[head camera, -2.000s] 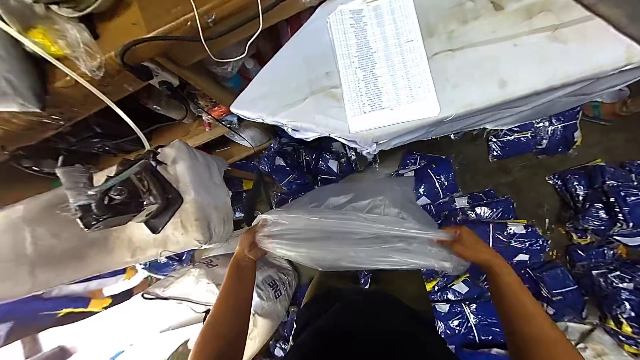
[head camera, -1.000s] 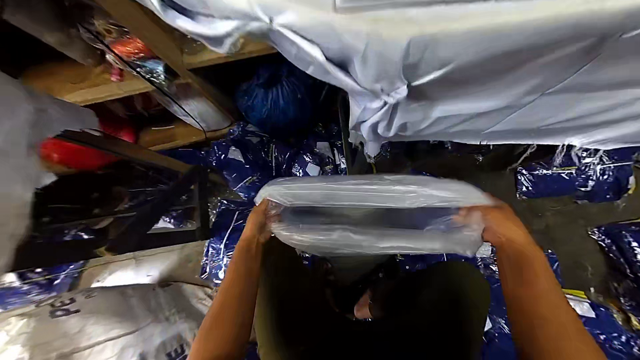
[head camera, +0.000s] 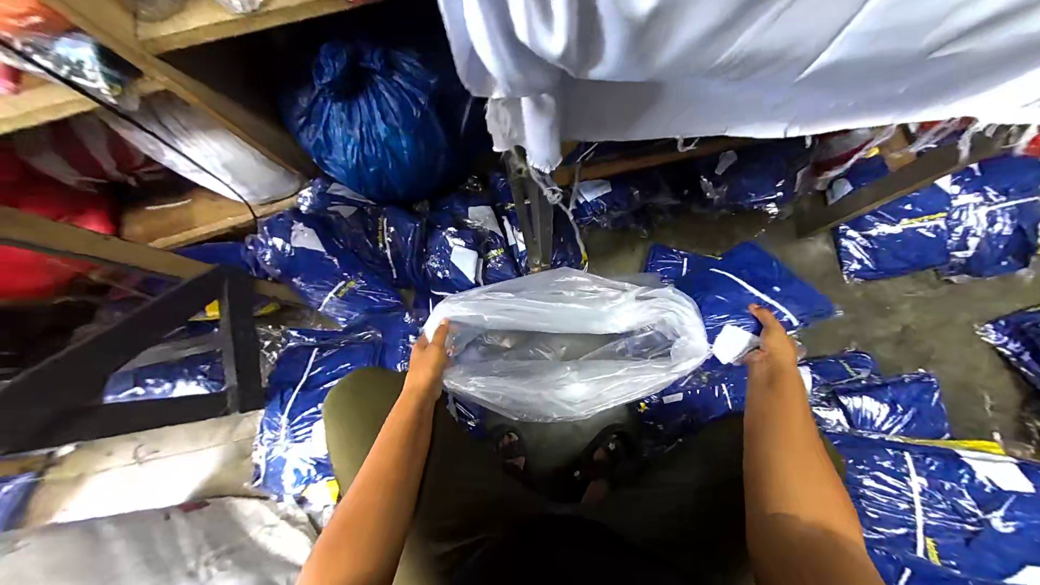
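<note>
A large clear plastic bag (head camera: 569, 390) lies low between my knees, its mouth spread wide in an oval. My left hand (head camera: 428, 357) grips the bag's left rim. Beside the bag's right end, my right hand (head camera: 768, 341) has its fingers on a folded blue garment (head camera: 751, 280) with a white stripe and a white tag (head camera: 732, 344). The garment rests among plastic-wrapped blue garment packs (head camera: 325, 260). Whether the right fingers are closed on the garment or only touch it cannot be told.
A white cloth (head camera: 731, 89) hangs over a table ahead. Wooden shelves (head camera: 187, 219) hold a knotted blue bag (head camera: 366, 122) at the upper left. A dark frame (head camera: 236, 341) and a whitish sack (head camera: 162, 544) are on the left. More wrapped blue packs (head camera: 934, 479) cover the floor at right.
My right hand has let go of the plastic bag and moved right to the blue garment. The bag has gone lower and its mouth is spread wider. The view has tilted down.
</note>
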